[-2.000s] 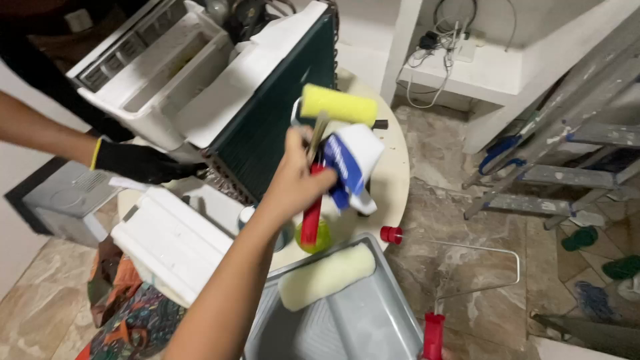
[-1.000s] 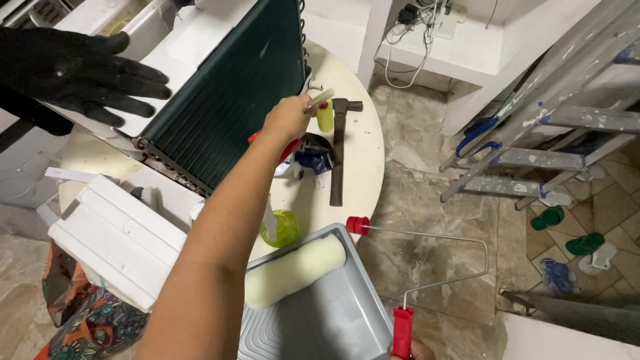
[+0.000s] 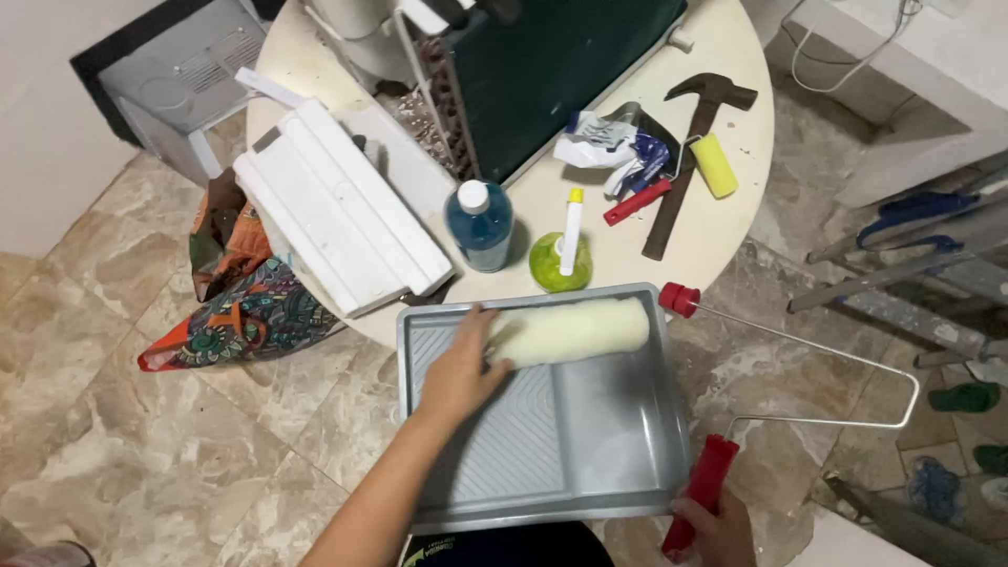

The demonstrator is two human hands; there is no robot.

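Observation:
My left hand (image 3: pixel 465 366) touches the left end of a cream paint roller sleeve (image 3: pixel 571 332), which lies across the top of a grey plastic paint tray (image 3: pixel 610 433). In my right hand (image 3: pixel 713 524) is the red handle (image 3: pixel 701 492) of a roller frame, near the tray's lower right corner. The bare wire (image 3: pixel 819 346) of that frame reaches out to the right and back to a red end piece (image 3: pixel 680 300) at the tray's upper right corner. A small yellow roller (image 3: pixel 713 165) with a red handle lies across a claw hammer (image 3: pixel 689 157) beside a crumpled plastic wrapper (image 3: pixel 614 150).
On the round table (image 3: pixel 748 47) stand a blue bottle (image 3: pixel 479 224), a green spray bottle (image 3: pixel 561 256), a finned dark panel (image 3: pixel 551 79) and a white plastic casing (image 3: pixel 339 205). A patterned bag (image 3: pixel 252 315) is on the floor at left, a metal ladder (image 3: pixel 929 291) at right.
My left hand has come back from the far side of the table to the cream sleeve. The small yellow roller now lies on the hammer. The other person's gloved hand is out of view.

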